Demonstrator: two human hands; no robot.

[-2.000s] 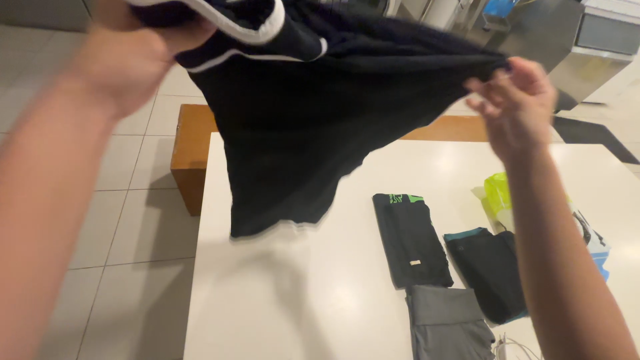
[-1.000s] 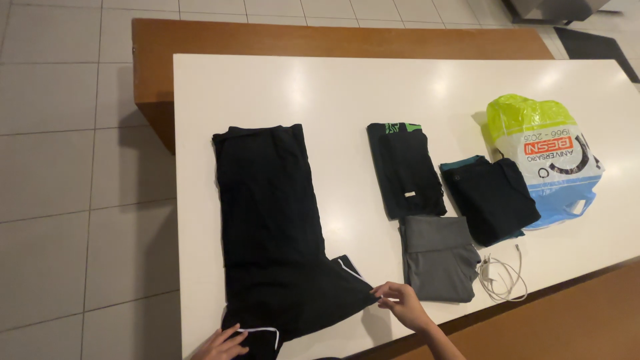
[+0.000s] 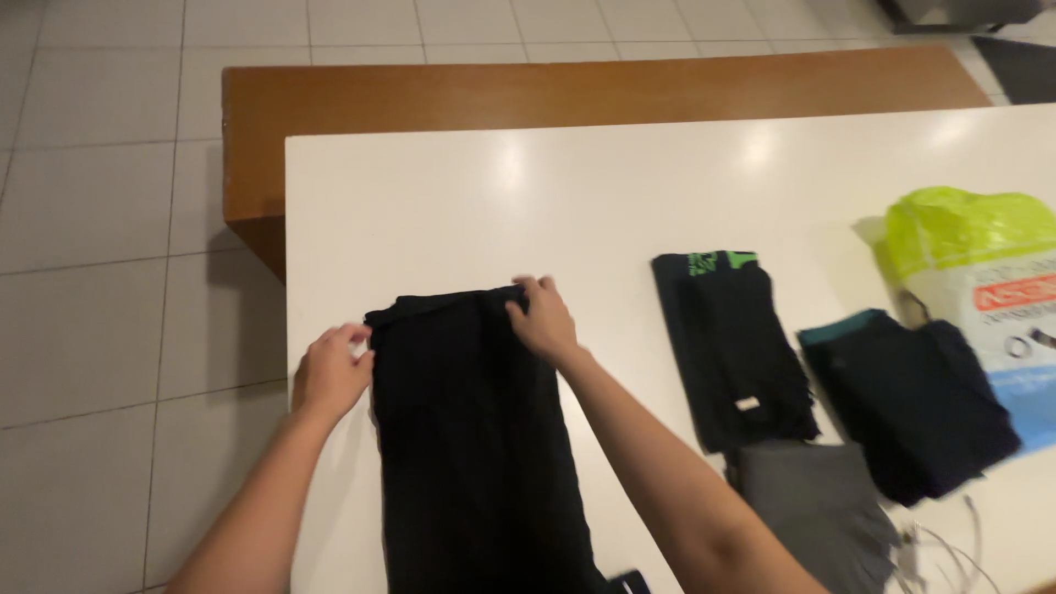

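A black garment with white trim [image 3: 474, 445] lies lengthwise on the white table [image 3: 577, 198], its far edge doubled into layers. At that edge's left corner is my left hand [image 3: 332, 371], thumb and fingers curved around the cloth's rim; whether they pinch it is unclear. My right hand [image 3: 542, 320] rests on the far right corner, fingers over the edge and thumb on top of the fabric. The garment's near end runs out of view at the bottom.
Right of the garment lie a folded black garment with green print [image 3: 730, 355], a folded dark garment with teal edge [image 3: 907, 404], a folded grey garment [image 3: 813, 511], a white cable [image 3: 949, 549] and a plastic bag [image 3: 973, 239]. Beyond the table stands a brown bench [image 3: 577, 91].
The black garment was held up in the air, then lay flat on the table. Both hands have moved from its near end to its far edge.
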